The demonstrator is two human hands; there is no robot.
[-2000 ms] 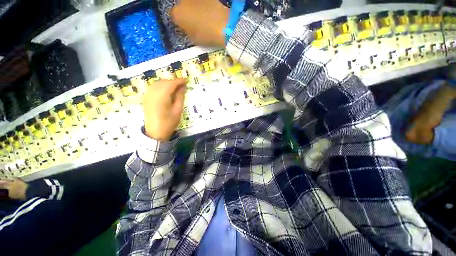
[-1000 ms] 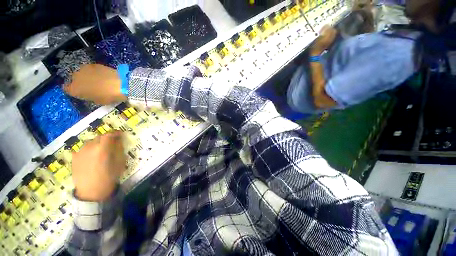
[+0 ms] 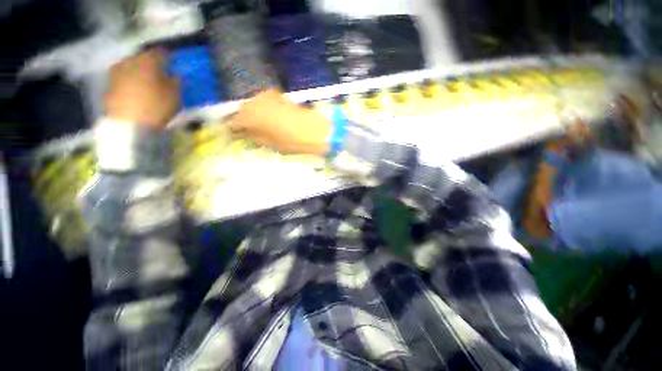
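The picture is blurred. My left hand is at the left edge of the bin of blue components, behind the board line. Its fingertips are smeared, so I cannot tell what it holds. My right hand, with a blue band on the wrist, is over the far edge of the PCB panels, in front of the grey bin. Its fingertips point left and anything in them is too blurred to see. Yellow transformers line the panels' far edge.
Behind the line stand bins of grey components, violet components and silver-white components. The board line runs on to the right, where another person's forearm and blue sleeve are close to it.
My left hand has gone from over the boards to the blue bin. My right hand has come from the grey bin to over the boards. The camera view has turned.
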